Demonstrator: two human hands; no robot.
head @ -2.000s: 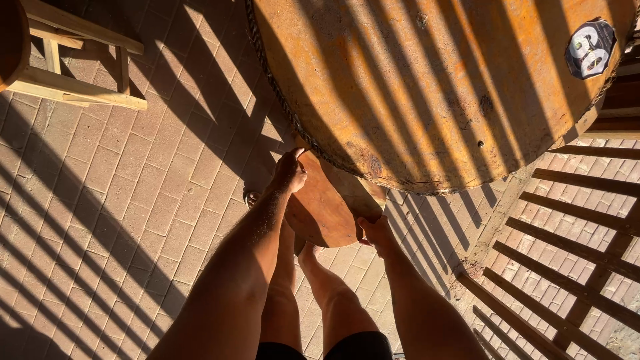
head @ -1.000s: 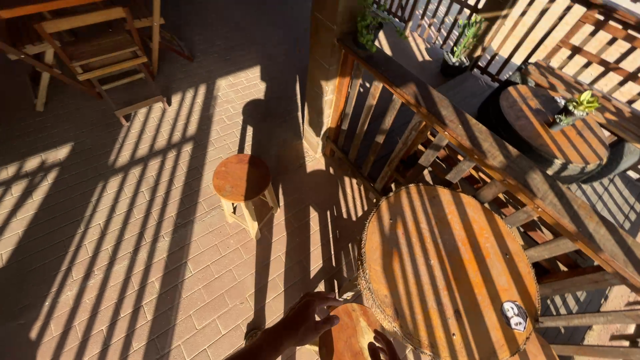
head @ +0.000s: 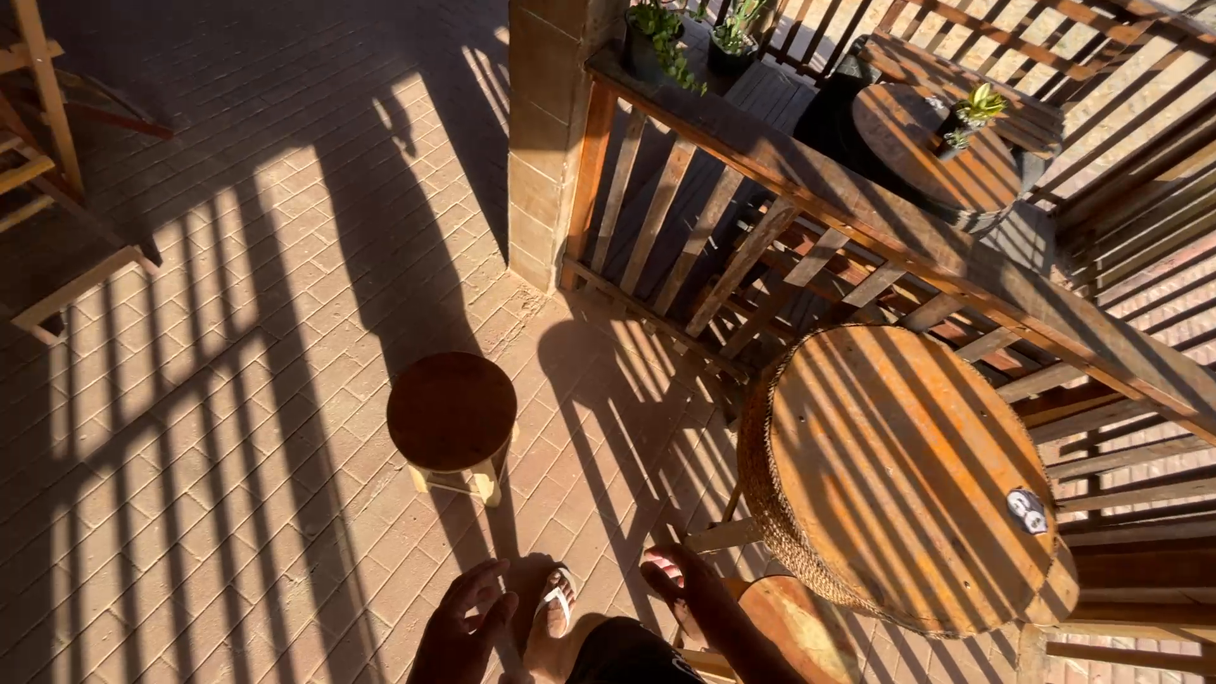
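Note:
My left hand (head: 467,613) is low in the head view, its fingers apart and nothing in it. To its right, my right hand (head: 686,587) is half curled and holds nothing that I can see; it hangs over the floor beside a wooden stool seat (head: 806,622), which is partly hidden behind my forearm. That stool stands against the near side of a round wooden table (head: 907,475) with a woven rope side and a small numbered disc (head: 1026,511) on top. Ahead of my left hand stands another round stool (head: 452,411), dark-topped with pale legs.
A slatted wooden railing (head: 855,214) runs diagonally behind the table from a stone pillar (head: 546,142). Beyond it are potted plants (head: 655,43) and a second round table (head: 936,147). Wooden folding furniture (head: 71,285) stands at the left. Striped shadows cross the brick floor.
Both hands have come off the stool seat by the round table, where they were two seconds ago. They are now apart. The view has swung up and left, toward the dark-topped stool.

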